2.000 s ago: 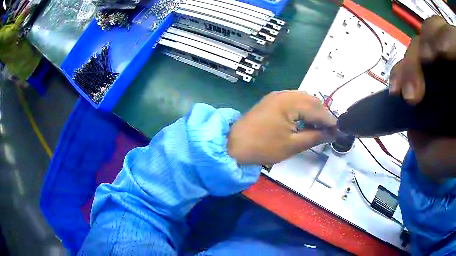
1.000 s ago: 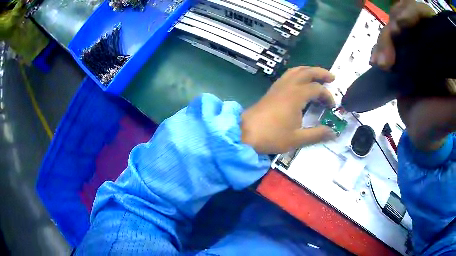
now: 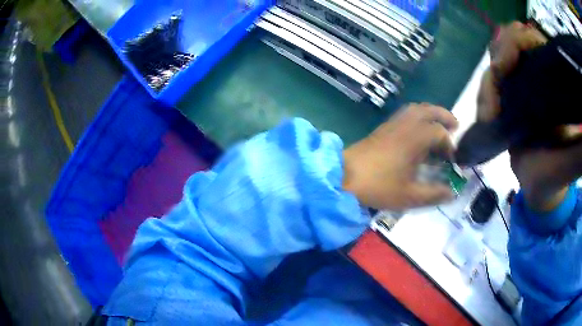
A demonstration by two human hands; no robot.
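The white back panel [image 3: 421, 237] lies on a red foam pad [image 3: 408, 280] at the right. My left hand [image 3: 408, 159] is over the panel's near left corner, fingers curled beside a small green circuit board [image 3: 457, 181]; blur hides whether the fingers hold anything. My right hand [image 3: 501, 70] is wrapped round a black electric screwdriver [image 3: 536, 95]. Its tapered end points left to my left fingertips, and its tip is hidden there. A black oval speaker [image 3: 484, 205] sits on the panel right of the board.
A blue parts tray [image 3: 214, 67] with dark screws [image 3: 156, 54] stands at the upper left. Stacked silver-white mounting strips [image 3: 319, 54] lie on the green bench top [image 3: 255, 105]. A deep blue bin [image 3: 83, 191] with a reddish-purple bottom is at the left, beside my left sleeve.
The view has shifted, so the tray, strips and panel appear further right. My left fingers have drawn in beside the green board, covering more of it. The screwdriver remains in my right hand.
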